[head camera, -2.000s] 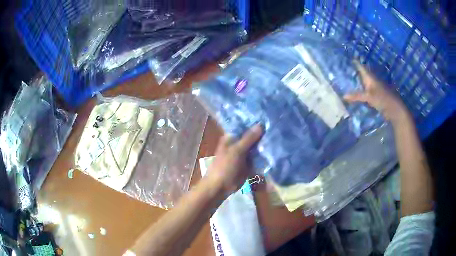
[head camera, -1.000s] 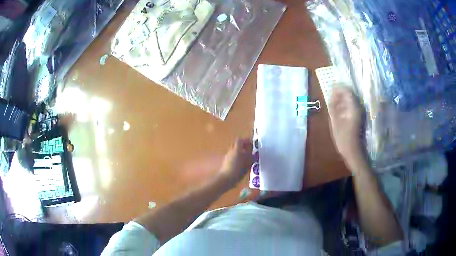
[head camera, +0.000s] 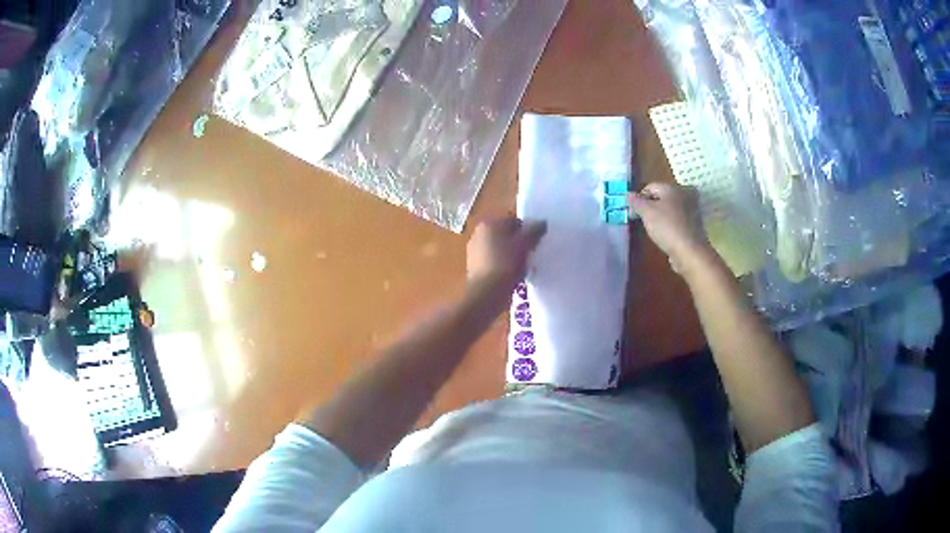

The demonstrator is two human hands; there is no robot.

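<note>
A folded white round sticker sheet lies on the table in front of me, with purple circles showing along its lower left edge. A turquoise binder clip is on its right edge. My right hand grips the clip's handles with thumb and fingers. My left hand is at the sheet's left edge, fingertips over the sheet; whether it pinches the paper is unclear. The small pale yellow sticker sheet lies to the right, partly beside clear bags.
A clear bag with a cream garment lies at the back on the wooden table. Packed blue and cream garments lie at the right. More bagged clothes are back left. A black-edged item is at the left, near small scraps.
The blue bagged garment held earlier now lies at the right. My right hand has moved from the yellow sheet to the clip. My left hand has moved up along the sheet's left edge.
</note>
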